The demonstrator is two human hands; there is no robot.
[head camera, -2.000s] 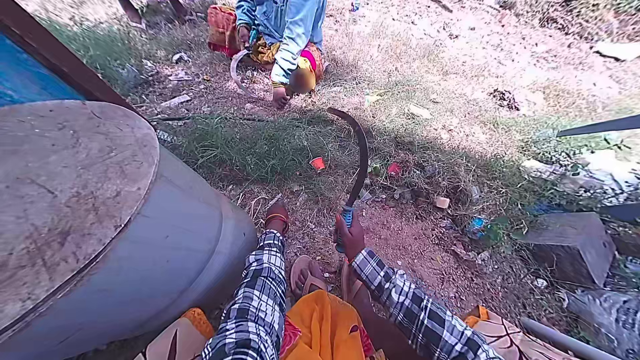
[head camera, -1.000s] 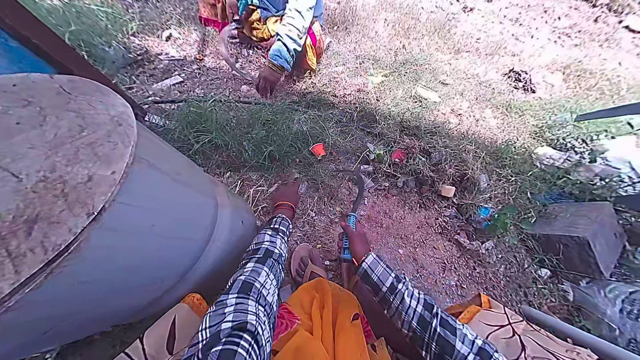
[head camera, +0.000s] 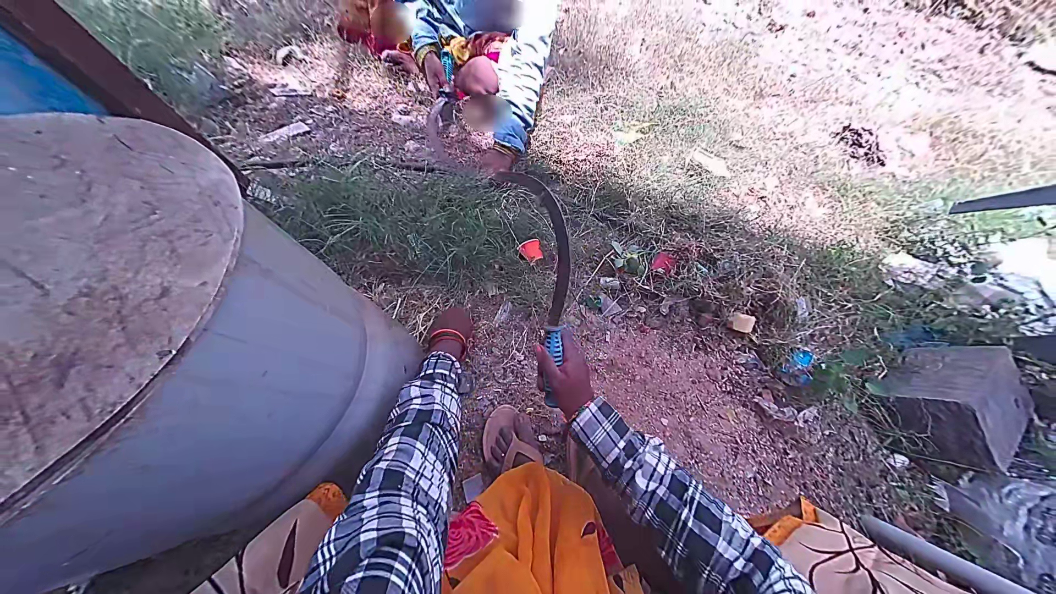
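My right hand (head camera: 568, 375) is closed around the blue ribbed handle of a sickle (head camera: 561, 247). The dark curved blade rises from the fist and bends left at its tip, over green grass (head camera: 396, 214). My left hand (head camera: 450, 327) is low over dry grass beside the grey drum, with an orange band at the wrist. Its fingers are mostly hidden, so whether it grips anything does not show. Beyond the grass, a crouching person in a light blue garment holds another sickle (head camera: 436, 132) by its blue handle, their other hand near the ground.
A large grey drum (head camera: 305, 363) with a worn flat lid stands close at my left. An orange cup (head camera: 530, 250), a red scrap (head camera: 663, 262) and other litter lie ahead. At the right are a stone block (head camera: 949, 404), clear plastic sheeting (head camera: 1011, 520) and a grey pipe (head camera: 949, 557).
The sickle blade, low and foreshortened one second ago, now extends forward in full view above my right hand. The other person's sickle and hands have also shifted.
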